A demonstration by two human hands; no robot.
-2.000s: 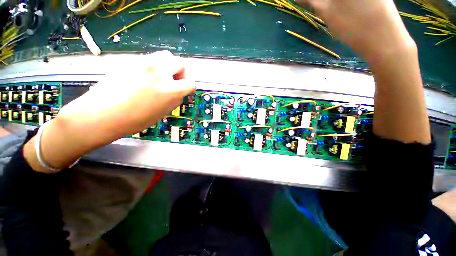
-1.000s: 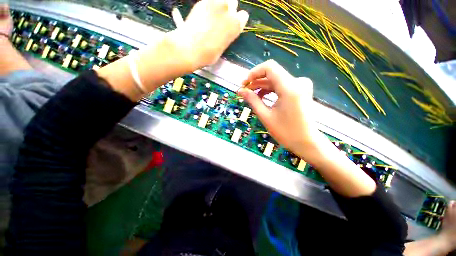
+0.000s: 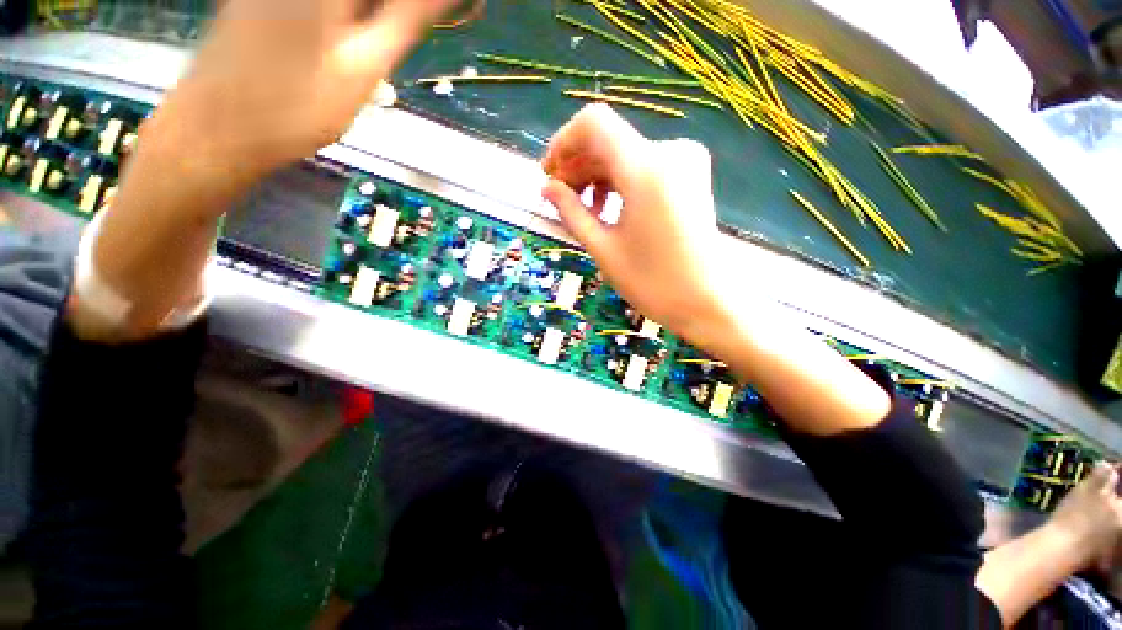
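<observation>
A green circuit board panel [image 3: 406,265] lies on the silver-railed conveyor, with two rows of small boards. Pale blocks stand on it. Yellow wires arch over boards in its middle and right part; none shows on its leftmost boards. My right hand [image 3: 640,222] is above the back rail, thumb and fingertips pinched together; whether a wire is between them is too small to tell. My left hand [image 3: 277,86] is blurred at the upper left, fingers partly cut off by the top edge; what it holds cannot be told. Loose yellow wires [image 3: 787,111] lie on the green bench behind the rail.
A dark track gap [image 3: 289,215] separates the panel from another panel [image 3: 55,142] at left. A further panel [image 3: 1046,462] is at far right, by another person's hand [image 3: 1089,517]. The front rail [image 3: 492,394] runs before my lap. A grey sleeve shows at left.
The view has shifted. My left hand has moved left, away from the wires near the middle, to over the bench's left part. My right hand has lifted from the boards to above the back rail.
</observation>
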